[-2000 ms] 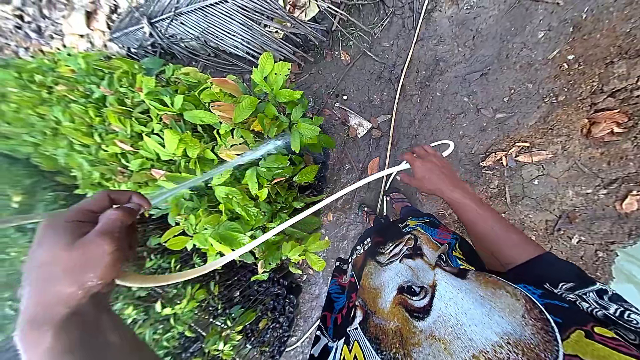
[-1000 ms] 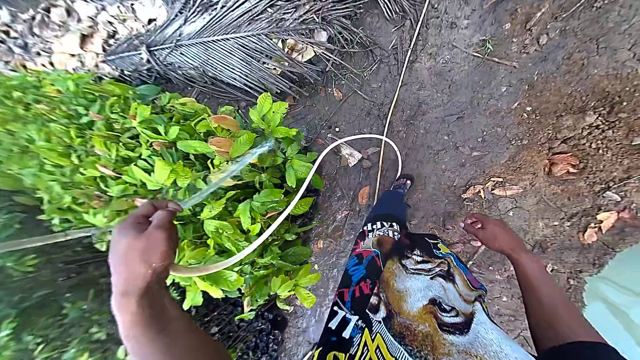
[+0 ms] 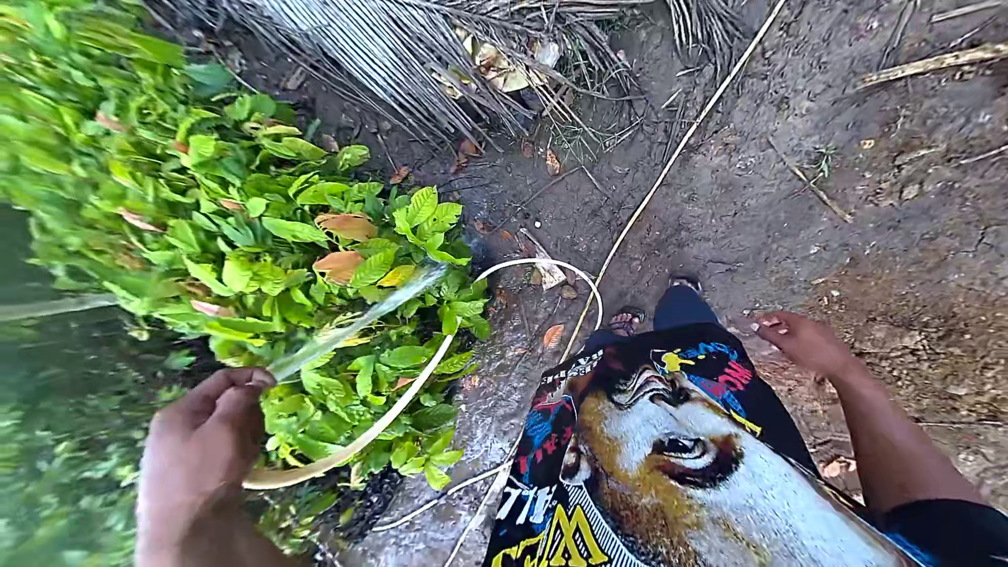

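My left hand is closed around the end of a pale hose, with the thumb at its mouth. A stream of water sprays from there over leafy green seedlings. From below the hand the hose curves right past the plants and loops near my feet. My right hand hangs over the soil at the right, holding nothing, its fingers partly curled; it touches neither the hose nor the plants.
Dry palm fronds lie beyond the plants. A long stretch of hose runs across the damp soil past my sandalled foot. Fallen leaves and sticks are scattered about.
My right hand held the hose two seconds ago; it has let go and moved away to the right. The hose loop has dropped toward the ground. Water keeps spraying from my left hand.
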